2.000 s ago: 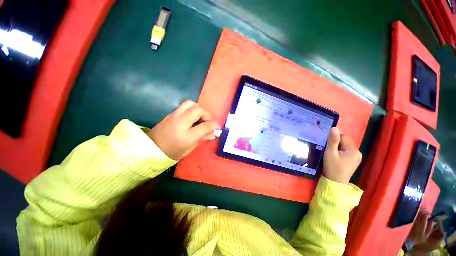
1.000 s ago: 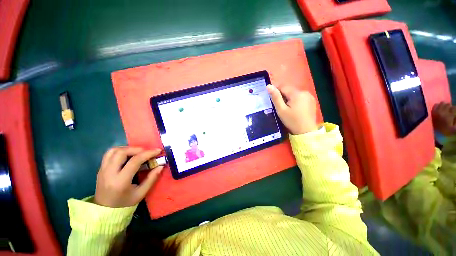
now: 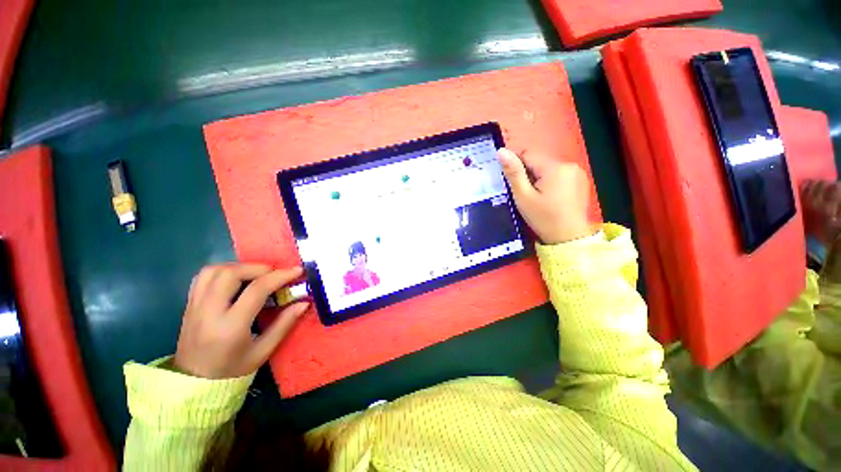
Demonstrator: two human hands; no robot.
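A black-framed tablet point(image 3: 406, 221) with a lit, mostly white screen lies on a red-orange foam pad point(image 3: 249, 166). The screen shows small coloured dots, a pink-clad picture at lower left and a dark box at lower right. My left hand point(image 3: 230, 318) grips a small test plug point(image 3: 293, 294) with a yellowish part and a pale end, at the tablet's left short edge. Whether it is fully inserted I cannot tell. My right hand point(image 3: 553, 198) holds the tablet's right short edge, thumb on the frame.
A spare USB drive point(image 3: 122, 195) with a yellow band lies on the green bench point(image 3: 166, 120) at left. A dark tablet point(image 3: 745, 147) lies on stacked red foam point(image 3: 673, 212) at right. Another person's hand point(image 3: 819, 212) shows at the right edge. Another dark tablet point(image 3: 20, 369) is cut off at left.
The view has turned and shifted since two seconds ago. My left hand now shows the test plug at the tablet's edge; earlier only a pale tip showed. Little differs from one second ago.
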